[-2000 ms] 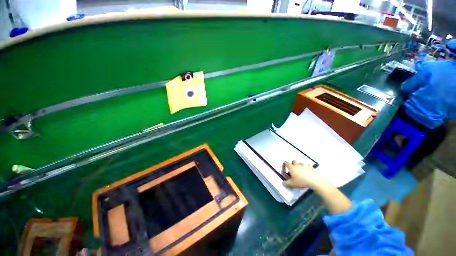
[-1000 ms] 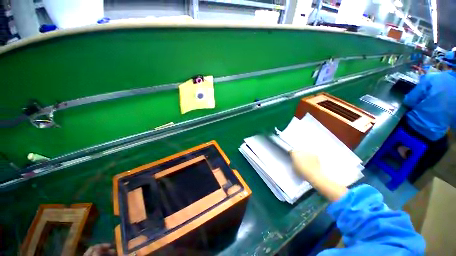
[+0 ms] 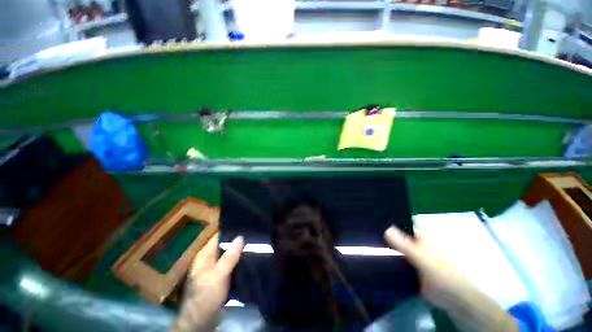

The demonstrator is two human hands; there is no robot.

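Note:
A large glossy black panel (image 3: 311, 220) lies in front of me and reflects lights and a person's shape. My left hand (image 3: 211, 279) holds its left edge, with the thumb on top. My right hand (image 3: 441, 269) holds its right edge, with the thumb on top and some blur. What is under the panel is hidden; the gasketed housing does not show. A wooden frame (image 3: 159, 275) with an open centre is left of the panel. The white sheet stack (image 3: 464, 249) is right of it.
A slotted wooden housing (image 3: 552, 194) stands at the far right. A reddish-brown housing (image 3: 71, 217) with dark units (image 3: 36, 165) is at the far left. A blue plastic bag (image 3: 117, 142) and a yellow card (image 3: 367, 130) hang at the green backboard's rail.
The view has swung left. My right hand has left the white sheets and now grips the black panel. My left hand has come into fuller view on the panel, which covers the housing's place.

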